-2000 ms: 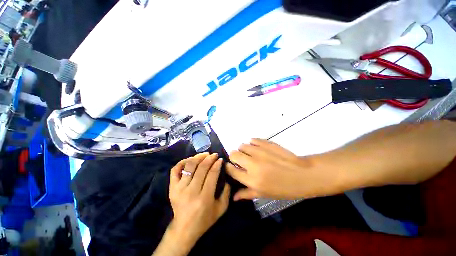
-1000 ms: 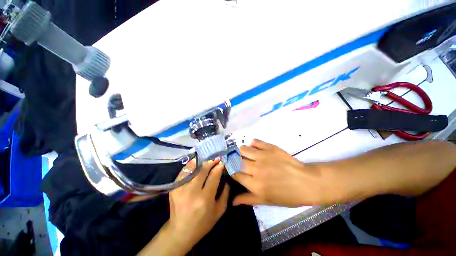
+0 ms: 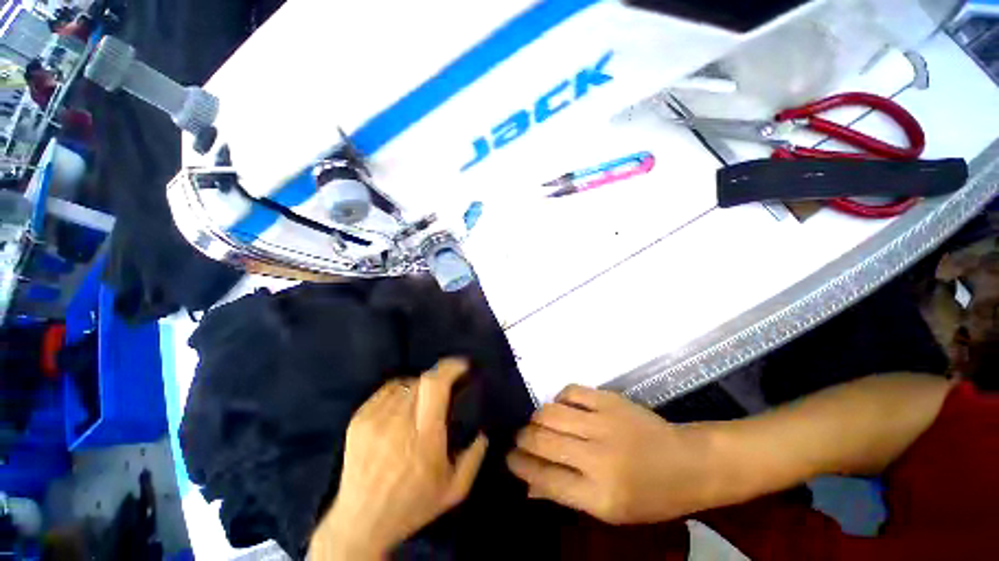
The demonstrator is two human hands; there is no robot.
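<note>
A black garment (image 3: 296,384) lies bunched on the table below the head of the white sewing machine (image 3: 318,99). Its edge runs up under the presser foot area beside a grey round knob (image 3: 449,266). My left hand (image 3: 400,466) lies on the garment, thumb and index finger apart, the other fingers bent into the cloth. My right hand (image 3: 581,451) is at the table's front edge, fingers curled on the garment's right edge; its fingertips are partly hidden in the black cloth. The needle cannot be made out.
Red-handled scissors (image 3: 854,126) lie at the right, with a marked black strip (image 3: 841,181) over them. Pink and blue thread snips (image 3: 600,175) lie below the lettering. A ruler strip (image 3: 811,294) runs along the front edge. A blue bin (image 3: 110,373) stands at the left.
Both hands have moved from beside the presser foot toward the table's front edge. The left thumb and index finger have spread. More garment shows below the foot. The camera view has shifted.
</note>
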